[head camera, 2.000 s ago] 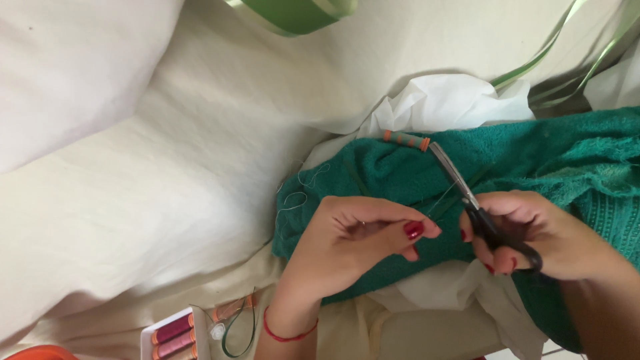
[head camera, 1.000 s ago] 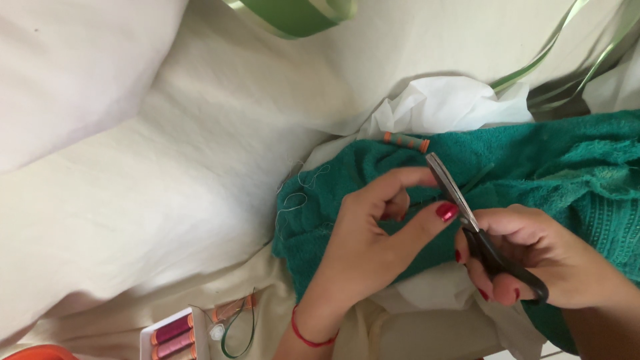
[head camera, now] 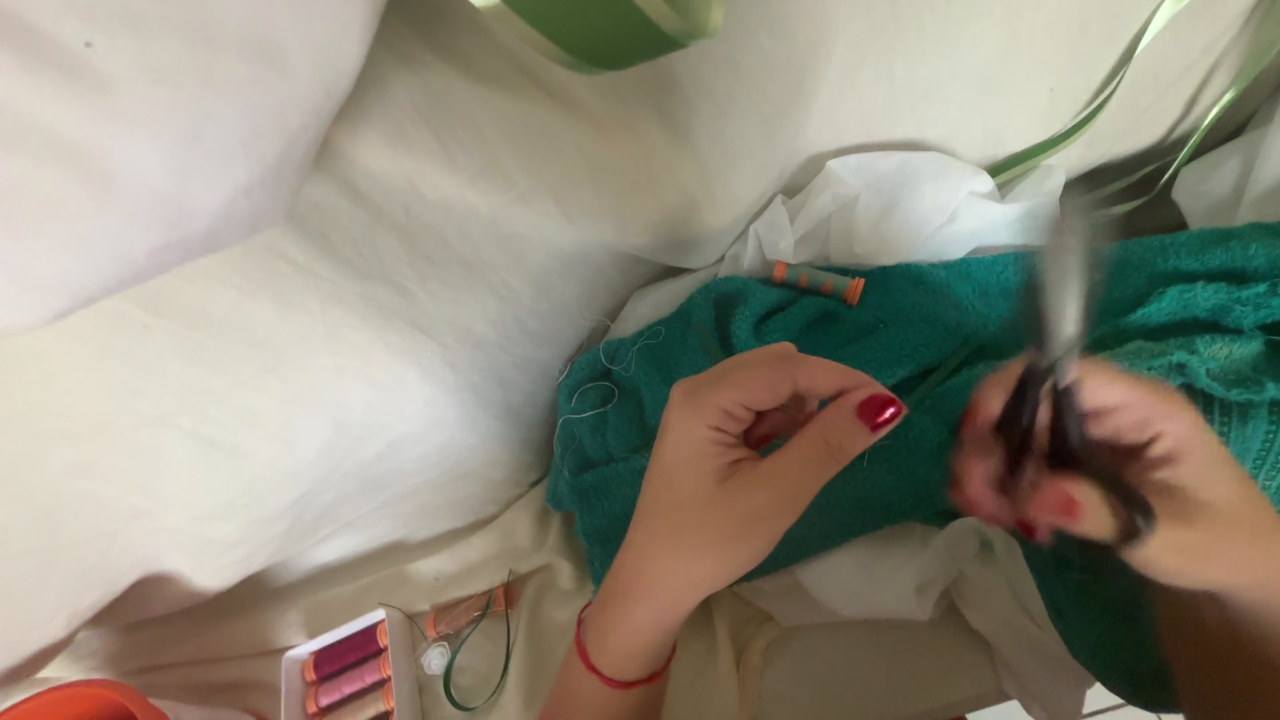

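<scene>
Over a teal terry towel (head camera: 850,510), my left hand (head camera: 740,460) pinches thumb and forefinger together; a thin dark green strand, perhaps thread or narrow ribbon (head camera: 940,372), extends from the fingertips. My right hand (head camera: 1120,470), blurred by motion, holds scissors with black handles (head camera: 1062,300), blades pointing up and away from the left hand. An orange-ended thread spool (head camera: 818,283) lies on the towel's upper edge, above the left hand. Loose pale thread (head camera: 590,390) lies at the towel's left end.
A white box (head camera: 300,665) of maroon, pink and tan spools sits at lower left. Beside it lie another spool (head camera: 465,612), a small white rose (head camera: 436,657) and a dark green loop (head camera: 450,665). Green ribbon (head camera: 610,30) is at the top, an orange rim (head camera: 85,695) at bottom left.
The scissors were beside my left fingertips a second ago; they have moved right, away from them, with the blades swung upward. My left thumb and forefinger have come together.
</scene>
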